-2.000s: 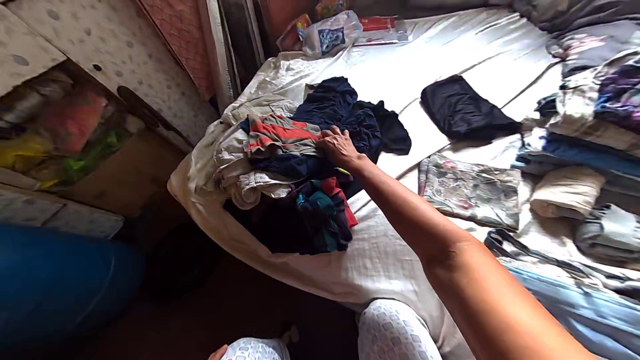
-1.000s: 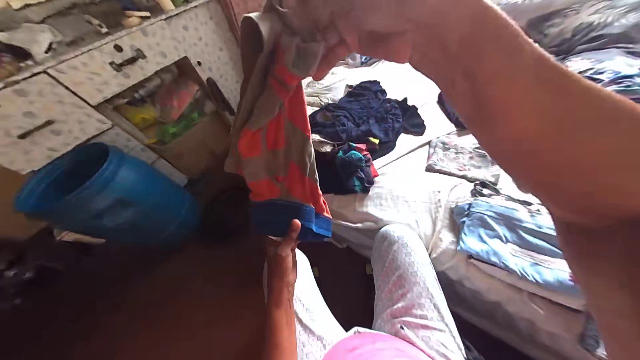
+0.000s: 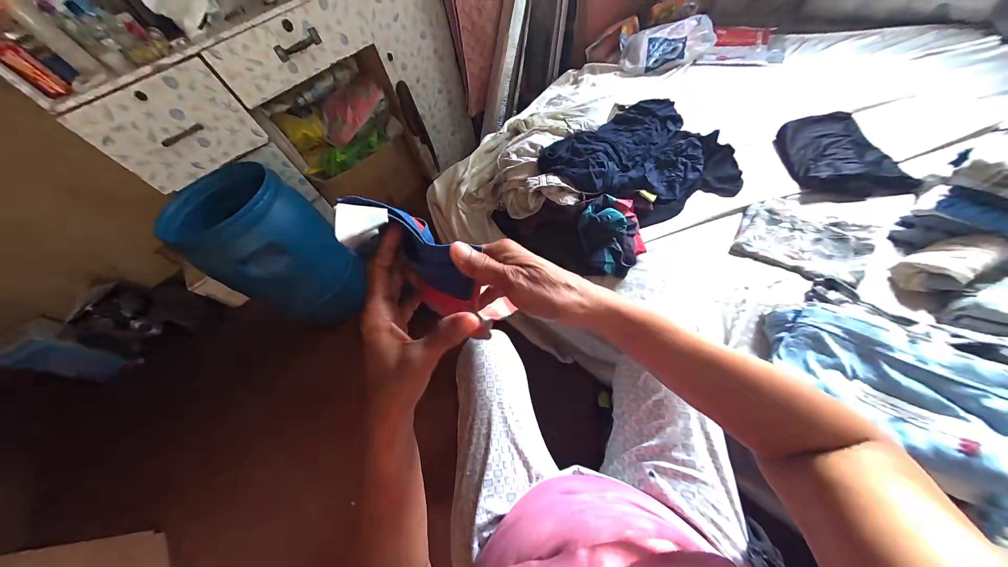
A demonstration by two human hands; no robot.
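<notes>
Between my two hands is a garment with a blue waistband [image 3: 437,260] and some red fabric, bunched above my knees. My left hand [image 3: 402,315] supports it from below and the left, fingers inside or behind the band. My right hand [image 3: 524,279] pinches the band's right end between thumb and fingers. A white patch, perhaps a label or lining, shows at the band's left end. Beyond, on the bed, lies a heap with a dark navy garment [image 3: 630,150], a pale cloth [image 3: 528,169] and a teal and red garment [image 3: 606,232].
A blue plastic barrel [image 3: 272,244] stands at the left, before a patterned cabinet [image 3: 169,130]. On the white-sheeted bed lie a folded black garment [image 3: 843,153], a folded patterned cloth [image 3: 803,236], light-blue jeans [image 3: 890,378] and stacked clothes [image 3: 949,264]. A plastic bag [image 3: 669,46] sits at the back.
My right hand first lay on the heap, then held up the orange-red and grey garment with its blue band. Now the garment is lower and bunched between both hands.
</notes>
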